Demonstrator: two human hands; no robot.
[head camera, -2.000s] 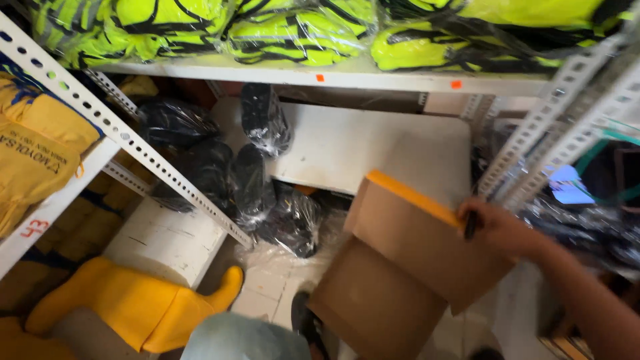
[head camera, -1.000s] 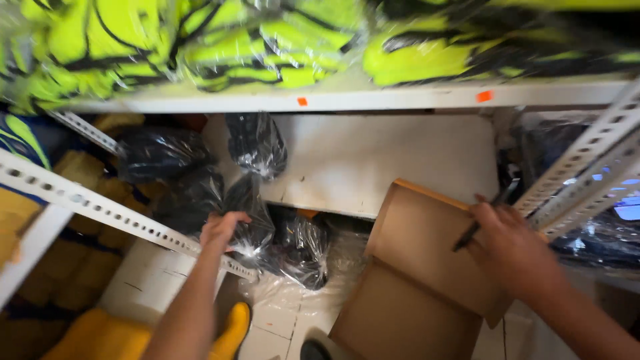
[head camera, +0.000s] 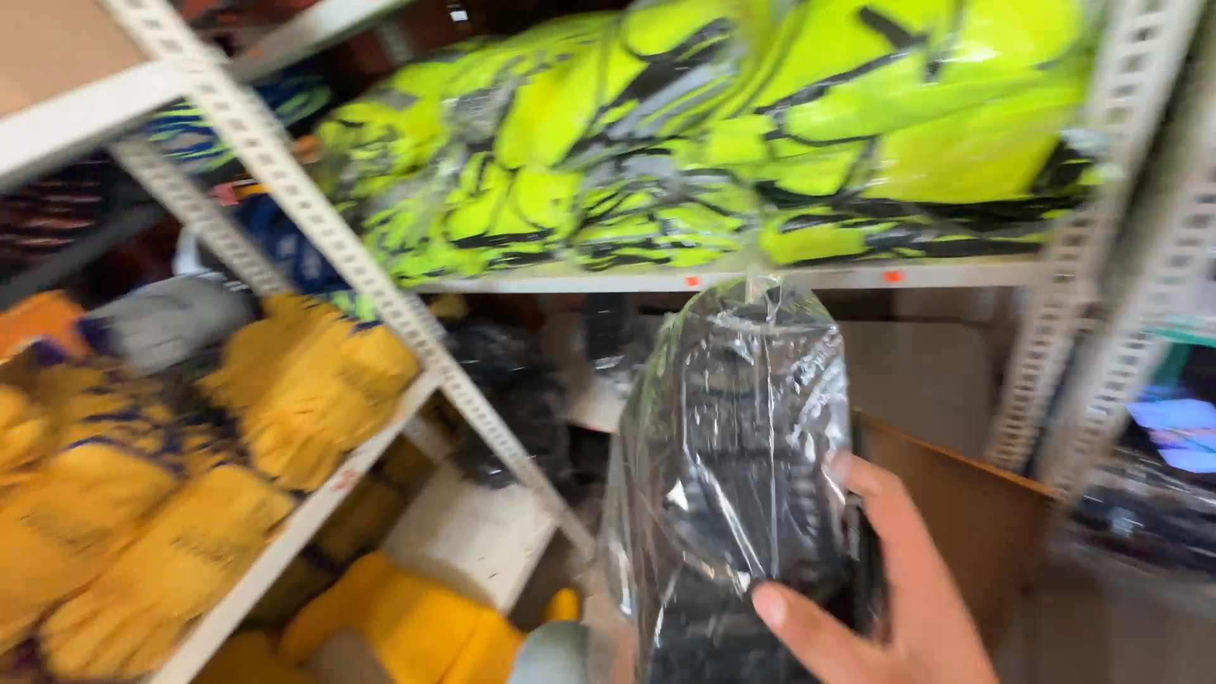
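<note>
A black ridged item in a clear plastic bag (head camera: 750, 456), perhaps footwear, is held up close to the camera. My right hand (head camera: 893, 589) grips its right side, thumb on the front and fingers at the edge. A dark, slim object, which looks like a marker (head camera: 866, 570), lies along that hand. My left hand cannot be made out; a blurred skin-toned patch shows through at the bag's lower left. Behind the right hand stands an open cardboard box (head camera: 959, 513). More black bagged items (head camera: 503, 399) rest on the lower level behind the shelf post.
Bagged neon-yellow garments (head camera: 608, 171) fill the shelf (head camera: 950, 275) above. A slanting perforated metal post (head camera: 313, 228) crosses at left, beside yellow work gloves (head camera: 313, 380). Yellow boots (head camera: 408, 608) lie below. More perforated posts (head camera: 1054, 285) rise at right.
A bagged black item is now up close in my right hand. One second ago my left hand reached to the bagged items below, and my right hand held a marker over the box. The view has swung left.
</note>
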